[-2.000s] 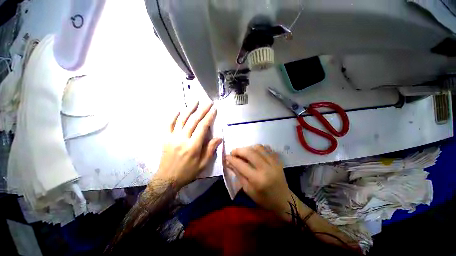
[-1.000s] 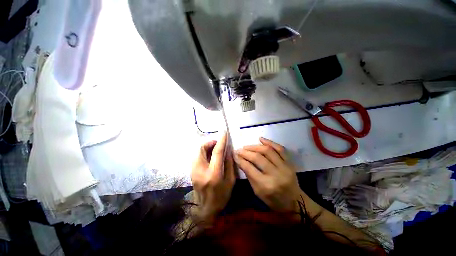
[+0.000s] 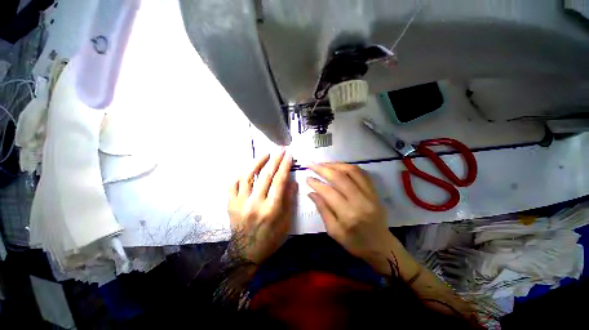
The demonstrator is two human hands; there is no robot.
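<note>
My left hand [image 3: 261,205] lies palm down on the table below the needle area, its fingers spread and pointing at the presser foot. My right hand [image 3: 349,205] is just right of it, fingers bent, fingertips at the dark slot line. The sewing machine head [image 3: 310,45] stands above both hands, with a pale ribbed knob [image 3: 349,95]. The narrow pale fabric piece cannot be made out now; glare and my fingers may hide it. A stack of pale cut strips [image 3: 68,187] lies at the left.
Red-handled scissors [image 3: 434,174] lie right of my right hand. A dark, teal-edged object [image 3: 413,102] lies behind them. A long lilac case [image 3: 106,51] is at upper left. A crumpled pale heap [image 3: 510,254] is below the table edge at right.
My left hand has gone from upright against the pale strip to flat, with spread fingers nearer the needle. My right hand has moved slightly up. The strip seen between my hands no longer shows.
</note>
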